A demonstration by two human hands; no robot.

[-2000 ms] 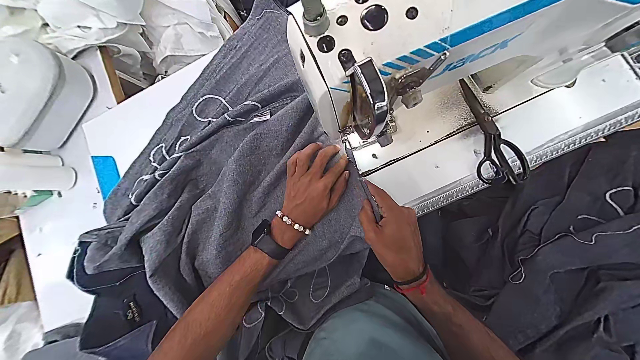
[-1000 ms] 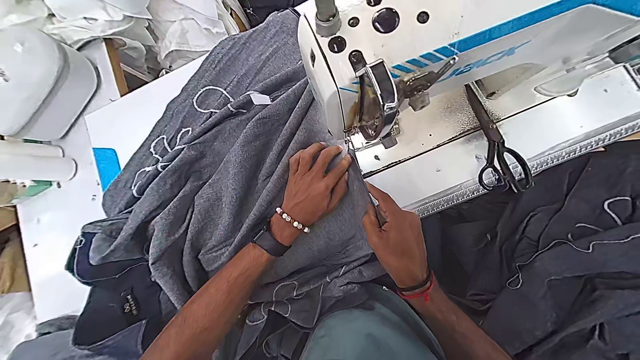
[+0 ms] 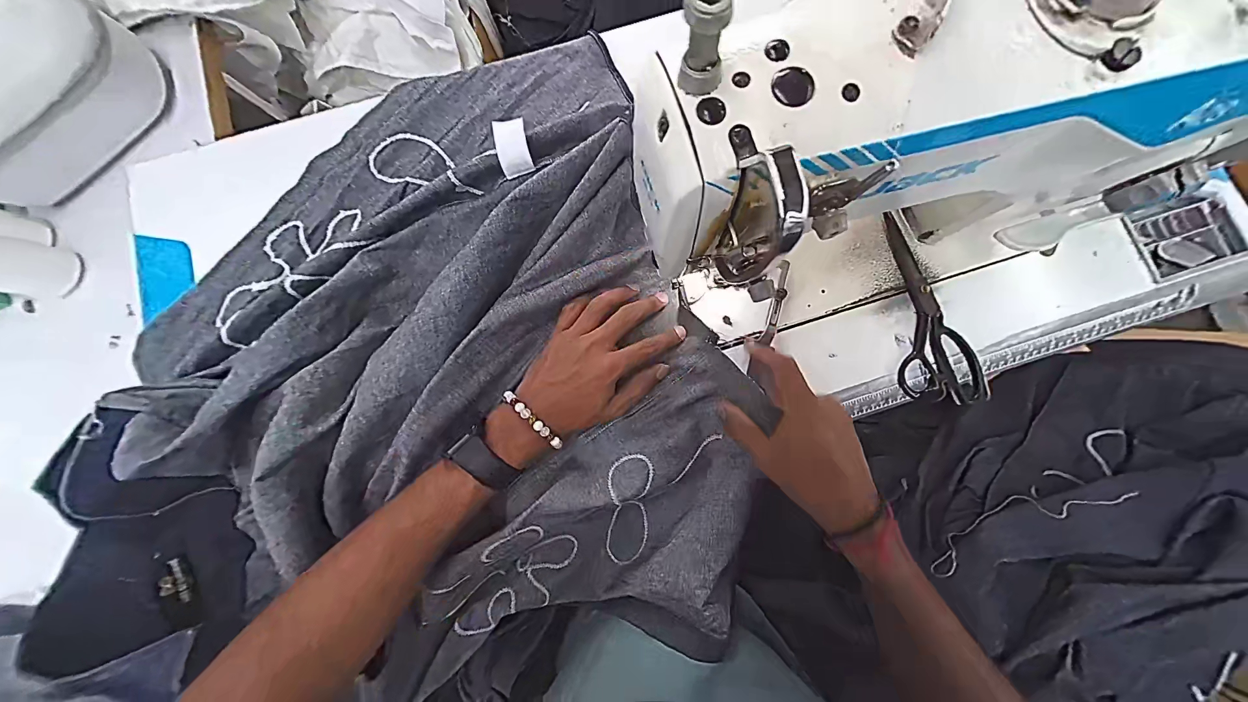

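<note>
Grey woven fabric with white looped cord motifs and a small white tag lies under the sewing machine head and over the lap. My left hand rests palm down on it, fingers slightly spread, fingertips just left of the presser foot area. My right hand pinches the fabric's right edge between thumb and fingers, just below the needle plate; its fingertips are partly blurred. The needle itself is hard to make out.
Black-handled scissors lie on the machine bed at right. Dark fabric with white cord is heaped at lower right. A dark garment piece lies at lower left. White cloths and thread cones stand at upper left.
The grey fabric has shifted up and away from the body, its white tag with it. Its right part now spreads wider below the machine, showing a looped motif. My left hand stays nearly in place.
</note>
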